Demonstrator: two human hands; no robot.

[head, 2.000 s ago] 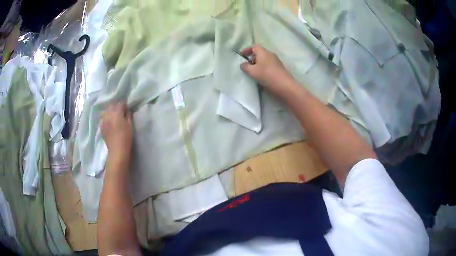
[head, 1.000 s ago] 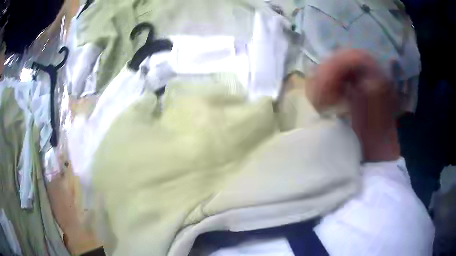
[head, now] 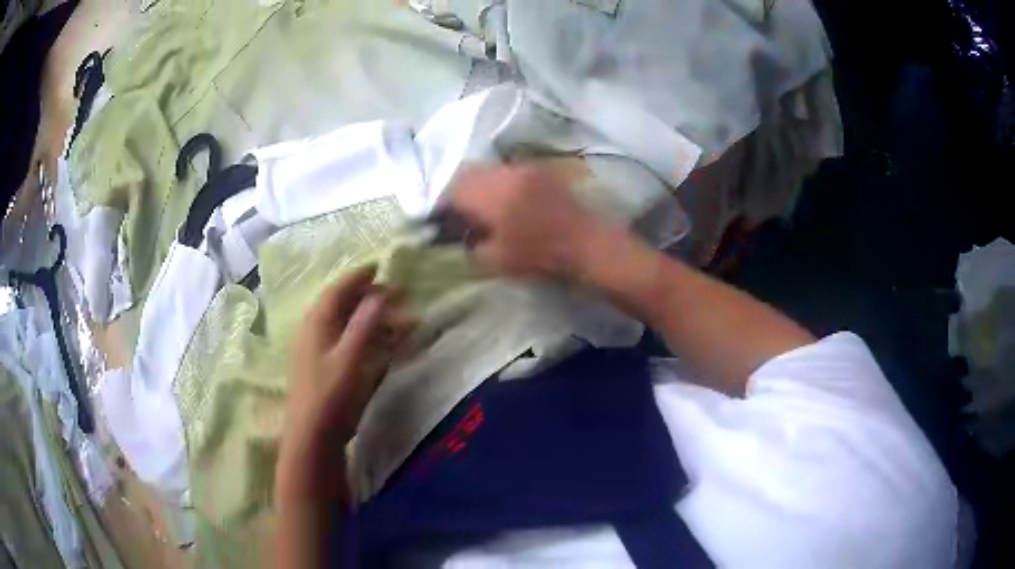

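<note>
A yellow-green dress (head: 239, 411) with white sleeves (head: 334, 172) lies right side out before me, a black hanger (head: 212, 200) in its neckline at the upper left. My left hand (head: 351, 322) holds a bunched fold of the green cloth near the middle. My right hand (head: 506, 217) is just right of and above it, blurred, at the dress side below the white sleeve. Small dark tips of the thread snips (head: 449, 226) show at its fingers, close to the cloth. Its palm is hidden. The pale underside of the skirt (head: 445, 345) shows near my apron.
Pale green dresses (head: 634, 83) are heaped at the far side and right. Another black hanger (head: 50, 289) lies on clear plastic at left, above more green and white garments (head: 28, 433). Another hanger hook (head: 86, 78) shows at the upper left. Table wood (head: 117, 345) shows between them.
The inside-out skirt is gone from view; the dress now lies green side out with its hanger and sleeves showing. My left hand has come back into view, and my right hand has moved left onto the cloth.
</note>
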